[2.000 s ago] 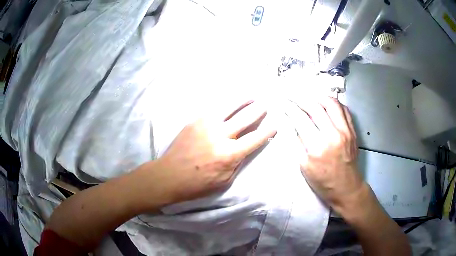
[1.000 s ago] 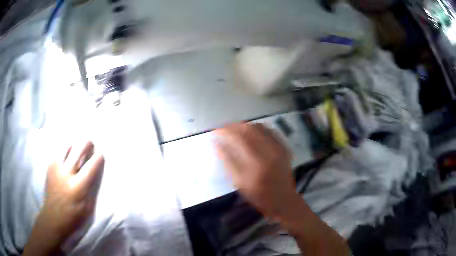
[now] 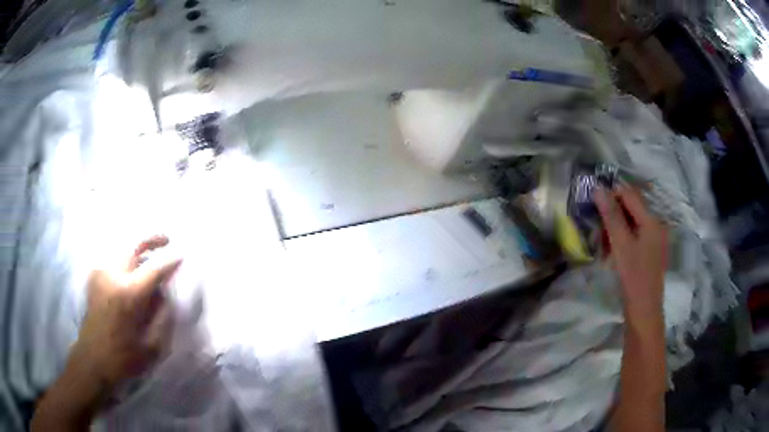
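The pale grey-white garment [image 3: 253, 295] lies on the machine table at left, blown out by the lamp. My left hand [image 3: 126, 316] rests on it at lower left, fingers bent and slightly apart; no pinch on the cloth shows. My right hand [image 3: 632, 240] is at far right, its fingertips at a dark navy piece with white marks [image 3: 588, 190], probably woven labels. Blur hides whether the fingers grip it. The needle area [image 3: 198, 139] shows at upper left, ahead of my left hand, partly lost in glare.
The white sewing machine head [image 3: 354, 51] spans the top. The table's front section [image 3: 396, 274] has a dark tape piece [image 3: 478, 221]. A yellow strip [image 3: 572, 236] stands among clustered small items beside my right hand. More pale cloth [image 3: 506, 363] lies below and right of the table edge.
The view has swung right. My right hand has left the garment and crossed the table's front section to the clustered items at far right. My left hand has stayed on the cloth.
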